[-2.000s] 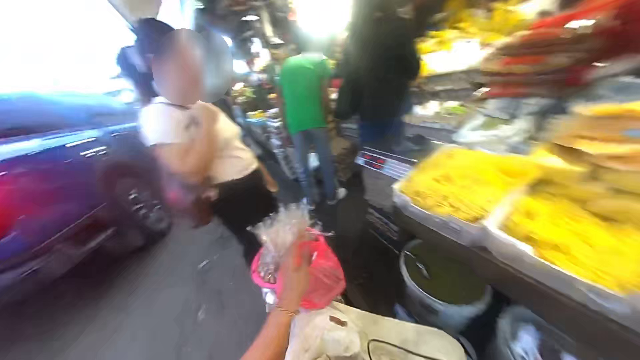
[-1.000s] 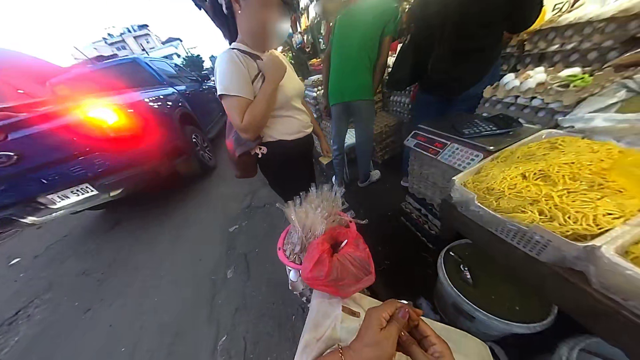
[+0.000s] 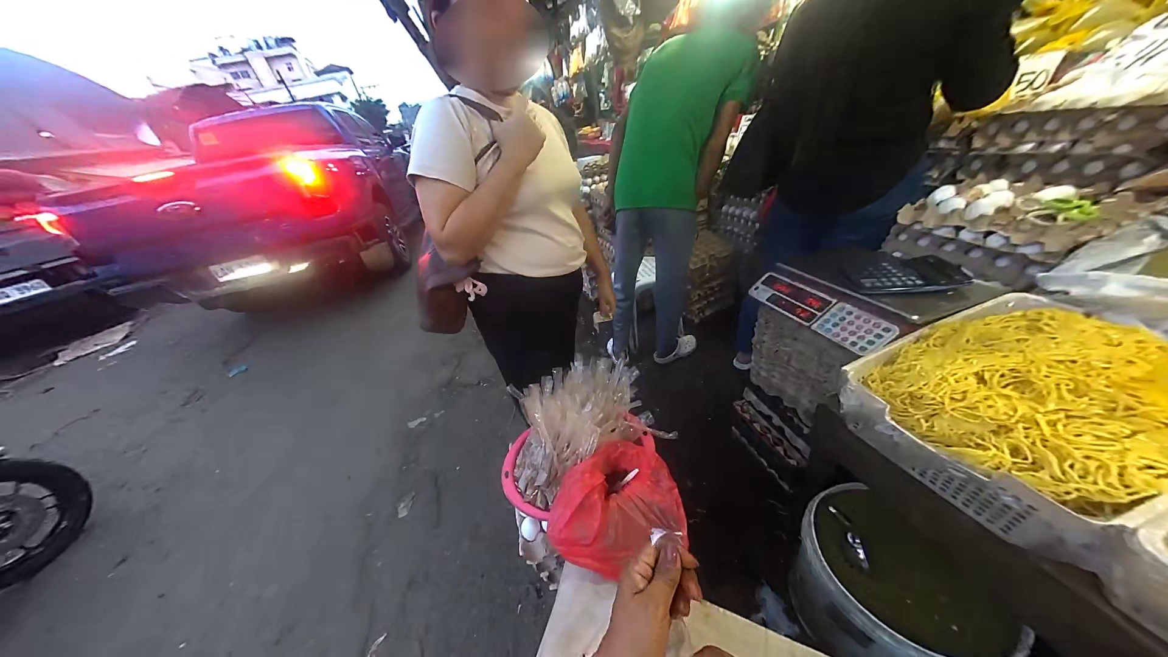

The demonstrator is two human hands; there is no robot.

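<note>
My left hand (image 3: 646, 586) reaches up from the bottom edge, its thumb and fingers pinched together on a small white piece (image 3: 662, 537), too small to identify. It is just in front of a red plastic bag (image 3: 620, 506). That bag rests against a pink-rimmed basket (image 3: 513, 474) filled with clear plastic packets (image 3: 575, 415). Under my fingers a bit of clear plastic shows. Of my right hand (image 3: 712, 651) only a sliver of skin seems to show at the bottom edge; what it holds is hidden. A pale board or tabletop (image 3: 744, 634) lies below the hands.
A person in a cream shirt (image 3: 525, 196) stands beyond the basket; two others are at the stall. At right are a digital scale (image 3: 821, 306), a calculator (image 3: 908, 274), egg trays (image 3: 995, 219), yellow noodles (image 3: 1031, 397) and a bucket (image 3: 817, 547). A pickup (image 3: 237, 196) and a motorcycle wheel (image 3: 41, 520) are left.
One second ago both hands were together over the pale surface; now my left hand is raised beside the red bag and the right is mostly out of view. The pickup has moved farther off.
</note>
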